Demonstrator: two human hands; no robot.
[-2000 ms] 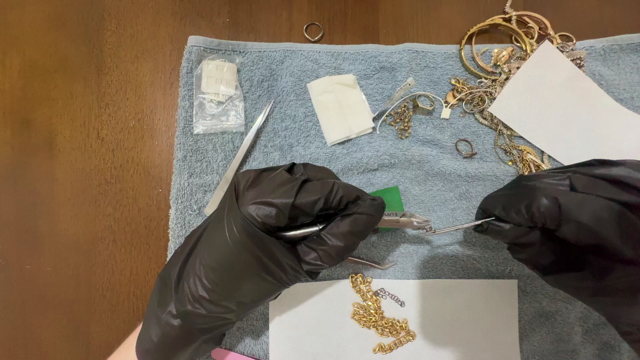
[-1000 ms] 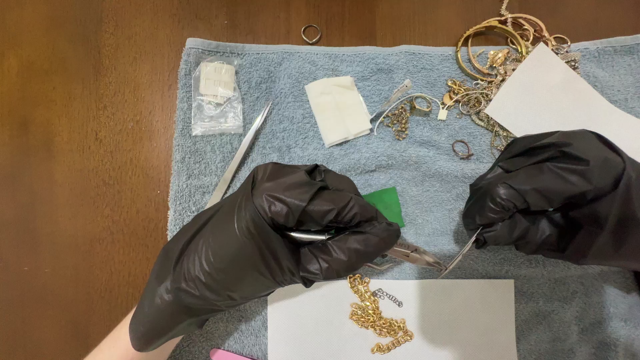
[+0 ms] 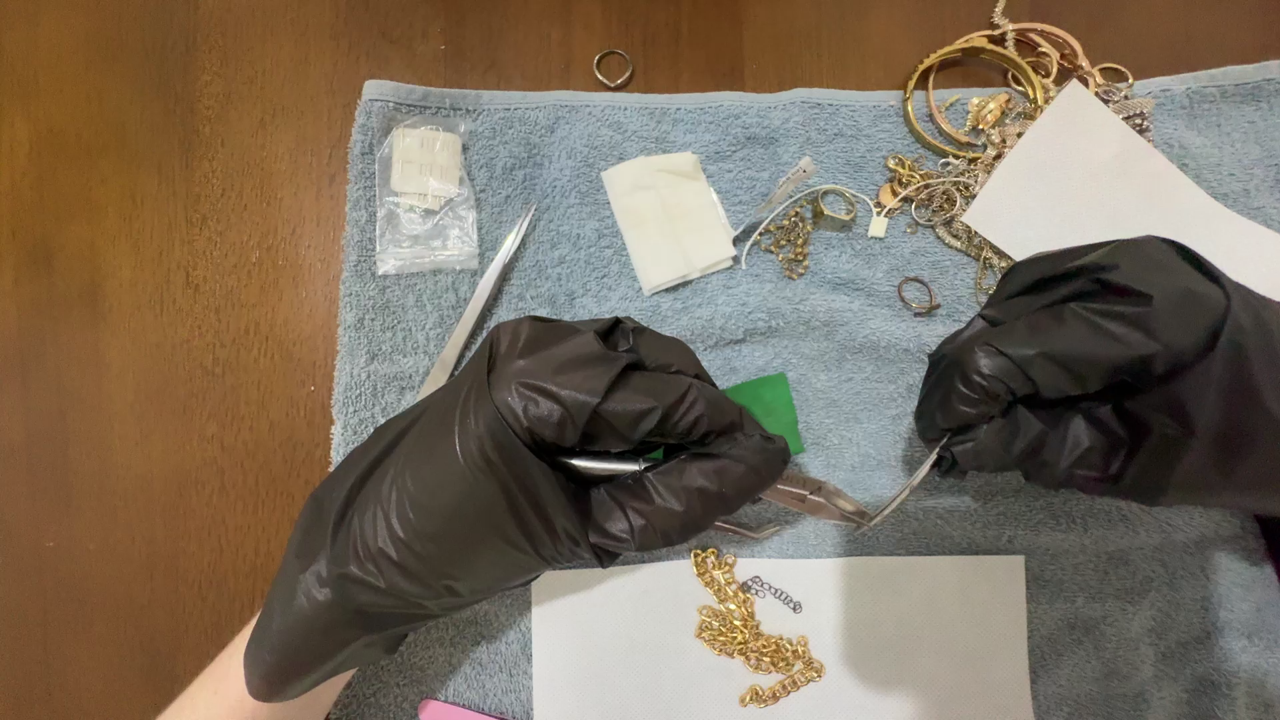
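Observation:
My left hand, in a black glove, is closed around small metal pliers whose jaws point right. My gloved right hand pinches a thin metal piece, possibly a tweezer tip; its lower end meets the tip of the pliers' jaws. Any small part between the two tips is too small to tell. A green piece shows behind my left fingers, and a bent metal tip lies below them. Nearer me, a gold-coloured chain and a short dark chain rest on white paper.
A blue towel covers the wooden table. On it lie pointed tweezers, a small plastic bag, a folded white cloth and a ring. Jewellery is heaped at the upper right, partly under white paper. Another ring sits beyond the towel.
The thin piece in my right hand, nearly level two seconds ago, now slants down to the left. My right hand sits a little higher than then. The pliers stay in my left hand.

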